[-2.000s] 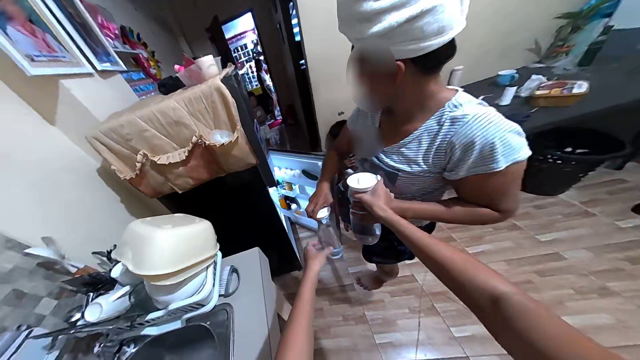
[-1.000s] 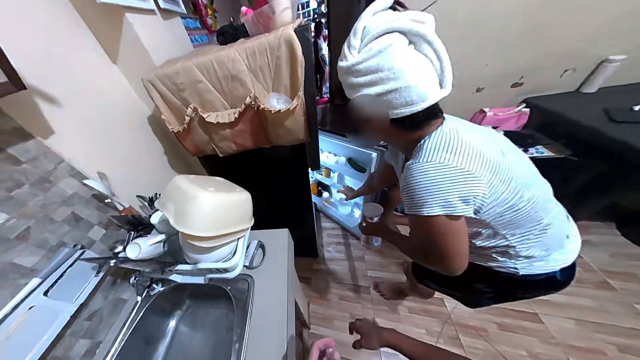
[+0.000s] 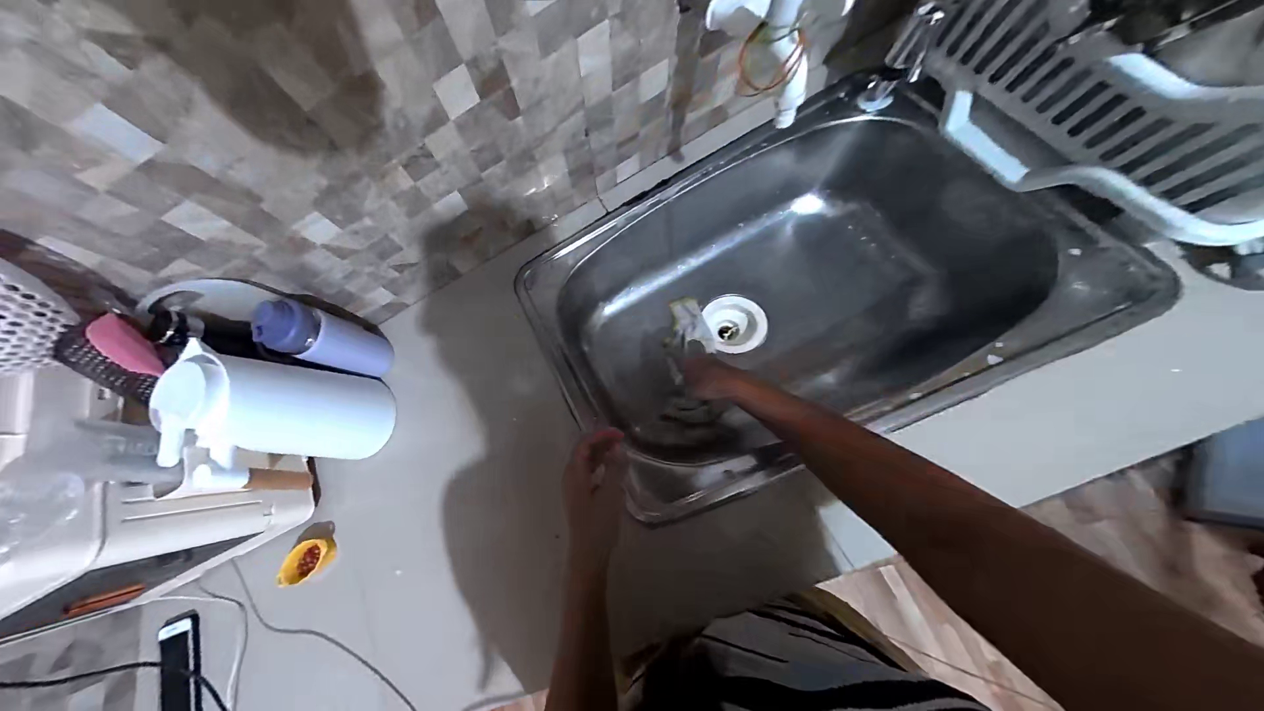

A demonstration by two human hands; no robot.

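Note:
My right hand [image 3: 707, 375] reaches down into the stainless steel sink [image 3: 839, 267], its fingers against a crumpled whitish, yellow-edged item [image 3: 687, 321], perhaps a cloth or wrapper. That item lies just left of the white drain strainer [image 3: 735, 324]. Blur hides whether the fingers are closed around it. My left hand [image 3: 597, 456] hovers by the sink's near left rim, fingers slightly curled and apart, holding nothing visible.
A dish rack [image 3: 1096, 128] stands right of the sink, beside the faucet [image 3: 913, 44]. A white pitcher [image 3: 296, 405], a lavender bottle [image 3: 326, 338], a small yellow dish [image 3: 307, 561], cords and a phone [image 3: 180, 662] are on the left.
The view has swung from the person crouching at the fridge down to the sink. My right hand is now inside the basin. The two containers held by my hands two seconds ago are out of view.

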